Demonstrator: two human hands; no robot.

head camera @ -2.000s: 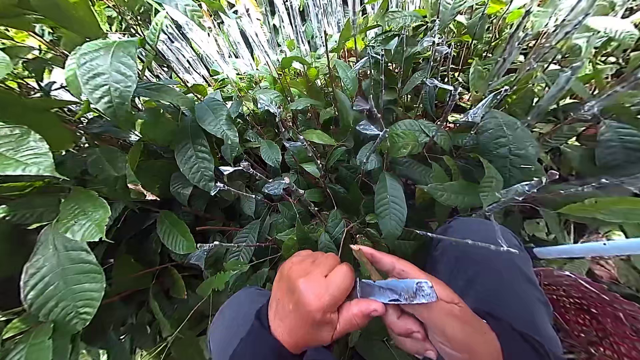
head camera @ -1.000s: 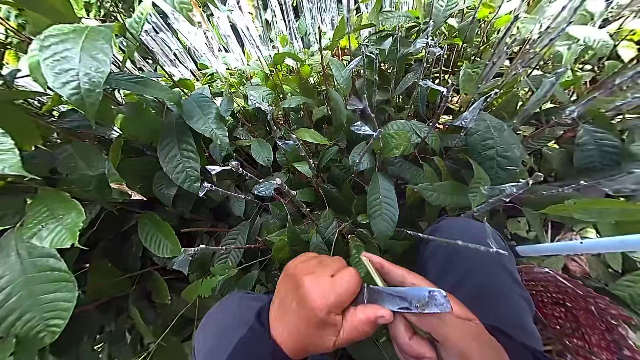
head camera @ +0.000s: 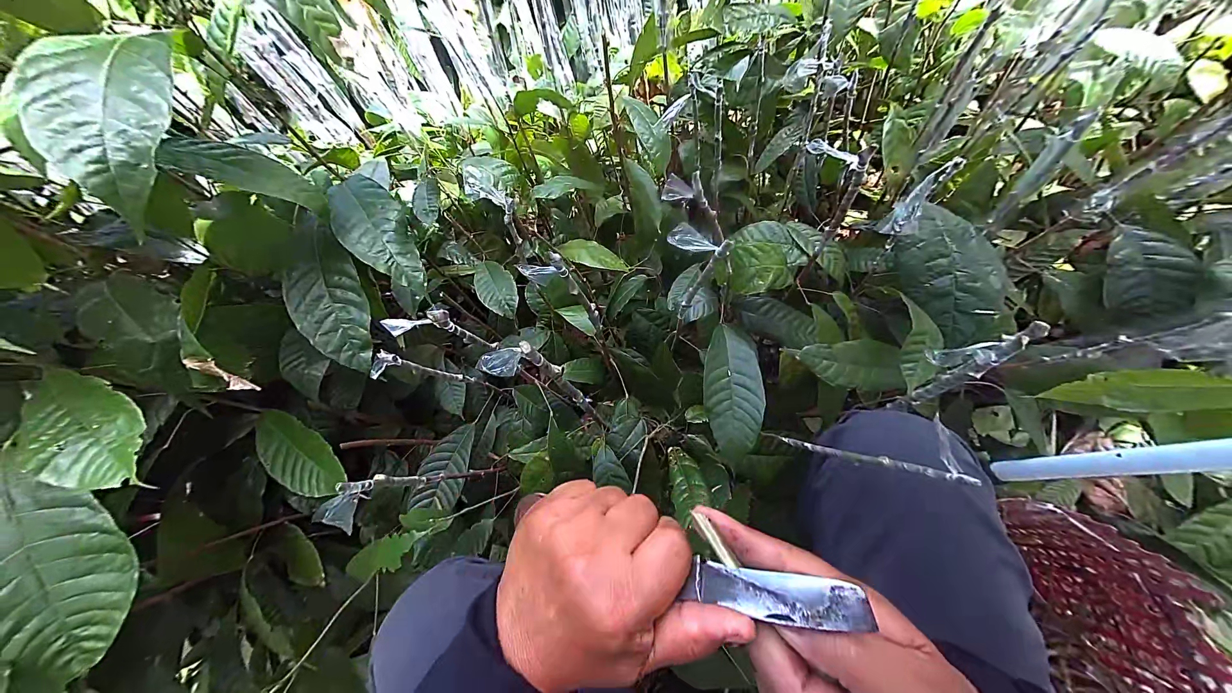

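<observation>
My left hand (head camera: 597, 587) is closed around the handle of a knife, with its thumb extended beneath the blade. The knife blade (head camera: 784, 595) points right and lies across a thin green stem (head camera: 714, 539). That stem is pinched in my right hand (head camera: 818, 635), its pale end showing above the blade. Just beyond my hands stand leafy plants with cut stems, several of them wrapped at the tips in clear plastic film (head camera: 500, 362).
My knees in dark trousers (head camera: 924, 539) are on both sides of my hands. At the right are a light blue pole (head camera: 1116, 462) and a red mesh (head camera: 1116, 597). A thin wrapped stem (head camera: 881, 460) reaches over my right knee.
The stem in my right hand shows more of its pale upper end above the blade than two seconds ago. Both hands have kept their hold.
</observation>
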